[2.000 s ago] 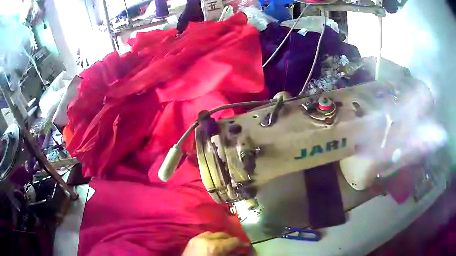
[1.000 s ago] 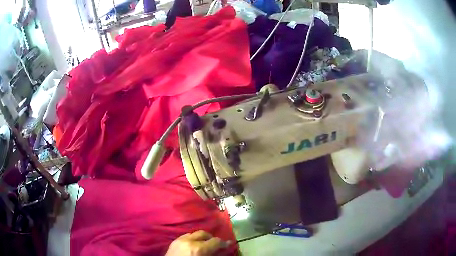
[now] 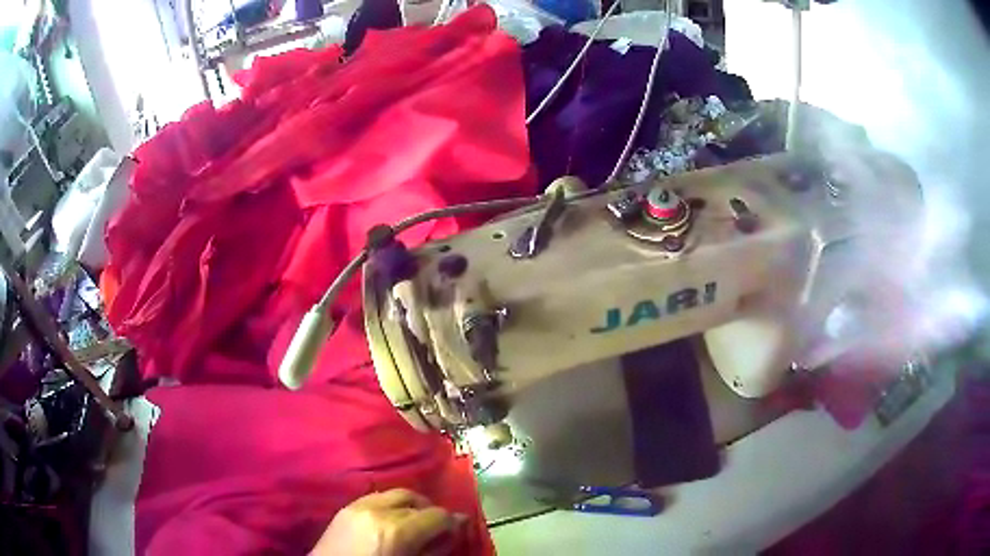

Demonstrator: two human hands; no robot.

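A red fabric piece (image 3: 250, 467) lies flat left of the needle, its brighter orange-red right edge by the presser foot area (image 3: 469, 437) of the cream sewing machine (image 3: 565, 293). My left hand (image 3: 385, 527) is at the bottom edge, partly cut off. Its fingers are curled on the fabric near that right edge, below and left of the needle, and seem to pinch it; the fingertips are blurred. A bright light spot hides the needle point. My right hand is not in view.
A large heap of red fabric (image 3: 326, 174) rises behind the workpiece, with a dark purple pile (image 3: 575, 98) beside it. A pale knob (image 3: 305, 345) hangs on a curved arm. Blue snips (image 3: 617, 501) and a dark cloth pad (image 3: 671, 418) lie right of the needle.
The whole view has shifted, so the machine and fabric appear further left. More of my left hand shows, and it sits slightly further left of the needle, still on the fabric.
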